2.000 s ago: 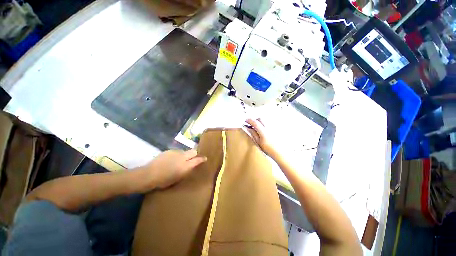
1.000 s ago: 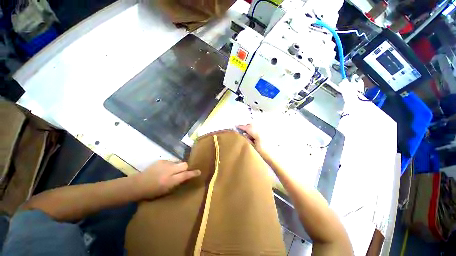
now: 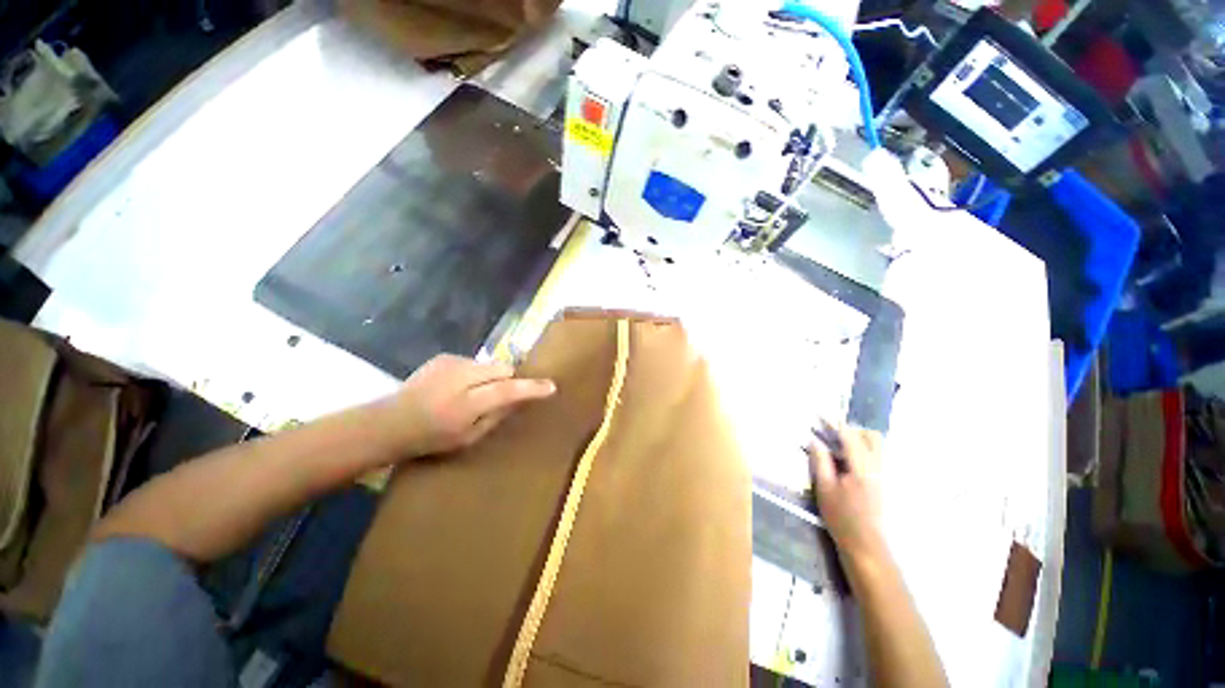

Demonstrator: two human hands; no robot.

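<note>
A brown bag body (image 3: 645,497) hangs from the table edge towards me, with a pale yellow binding strip (image 3: 580,480) down its middle. Its top edge, with a darker band, lies on the pale clamp frame area just before the white sewing machine head (image 3: 685,168). My left hand (image 3: 464,403) lies on the body's left edge, fingers extended; whether it grips the cloth cannot be told. My right hand (image 3: 840,470) is off the body, to its right, with its fingers closed around a small dark tool (image 3: 833,444), perhaps snips.
Dark metal plates (image 3: 417,229) flank the frame. A control screen (image 3: 1008,101) stands behind right, near a blue crate (image 3: 1095,255). A small brown patch (image 3: 1018,589) lies at the table's right edge. Brown piles lie at the back (image 3: 464,27) and left (image 3: 67,457).
My right hand has left the bag body's top corner, moved right and towards me, and now holds the small dark tool. My left hand stays at the body's left edge.
</note>
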